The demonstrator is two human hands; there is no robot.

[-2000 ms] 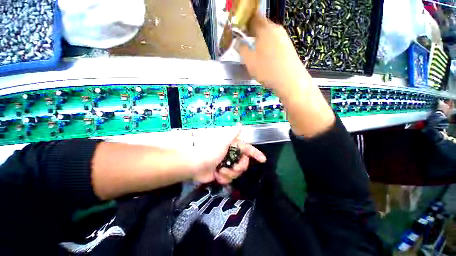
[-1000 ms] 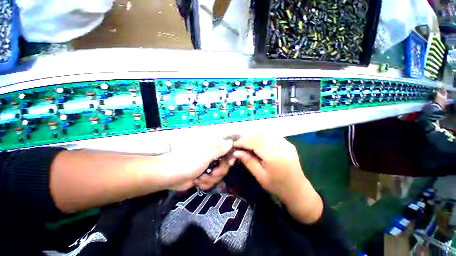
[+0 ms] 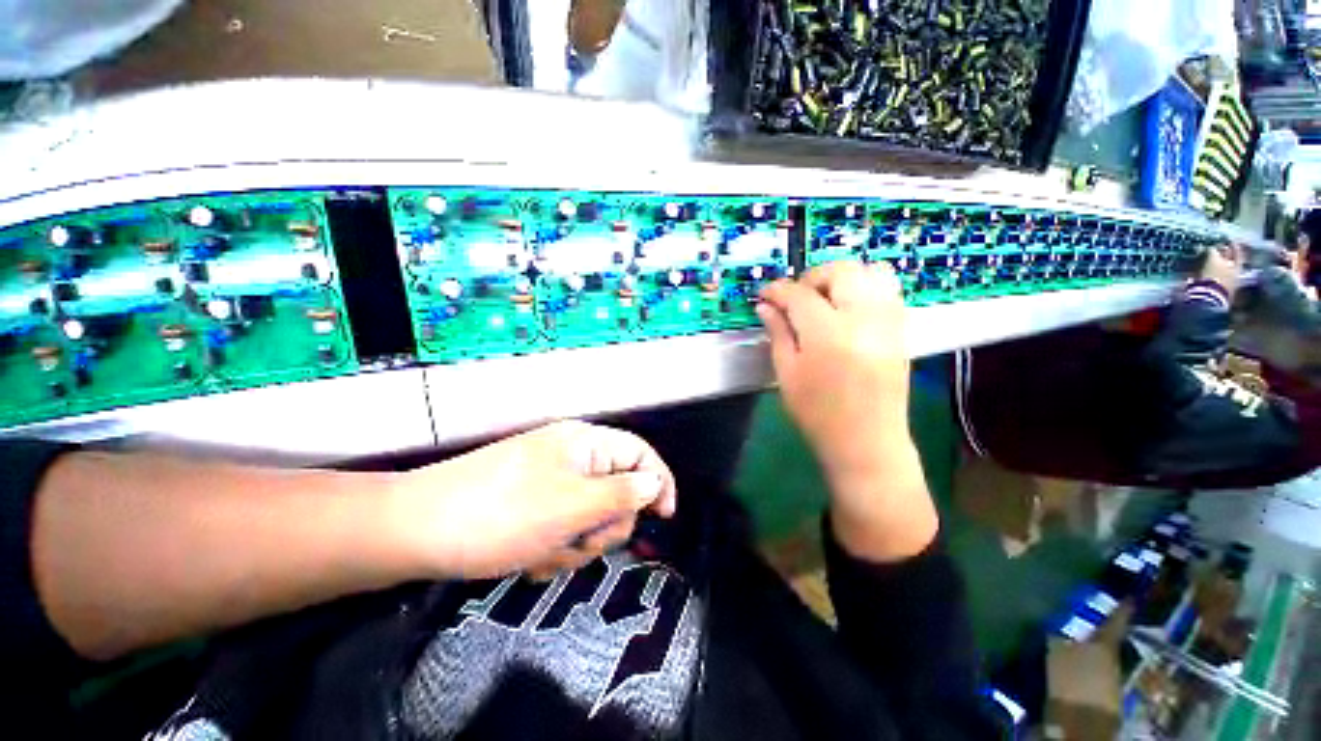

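A green circuit board panel (image 3: pixel 580 311) with small white, blue and reddish parts lies in the line rail (image 3: pixel 565 398) in front of me. My left hand (image 3: pixel 536 500) is a loose fist below the rail, curled around a bunch of dark capacitors that its fingers now mostly hide. My right hand (image 3: pixel 848 348) is over the rail, thumb and fingertips pinched at the panel's lower right corner; the small part between them is largely hidden. A black tray (image 3: pixel 1065 87) of dark and yellow-green capacitors (image 3: pixel 906 73) stands behind the rail.
More panels lie to the left (image 3: pixel 160 319) and right (image 3: pixel 1043 249), with a dark gap at left. Behind the rail are brown cardboard (image 3: pixel 290 44), a white bag (image 3: pixel 1145 58) and a blue bin (image 3: pixel 1168 142). Another person's sleeve (image 3: pixel 1231 405) is at right.
My right hand came from behind the rail to my left fist, then moved up onto the panel. The panels have shifted left in view, and the gap to the right-hand panel has narrowed.
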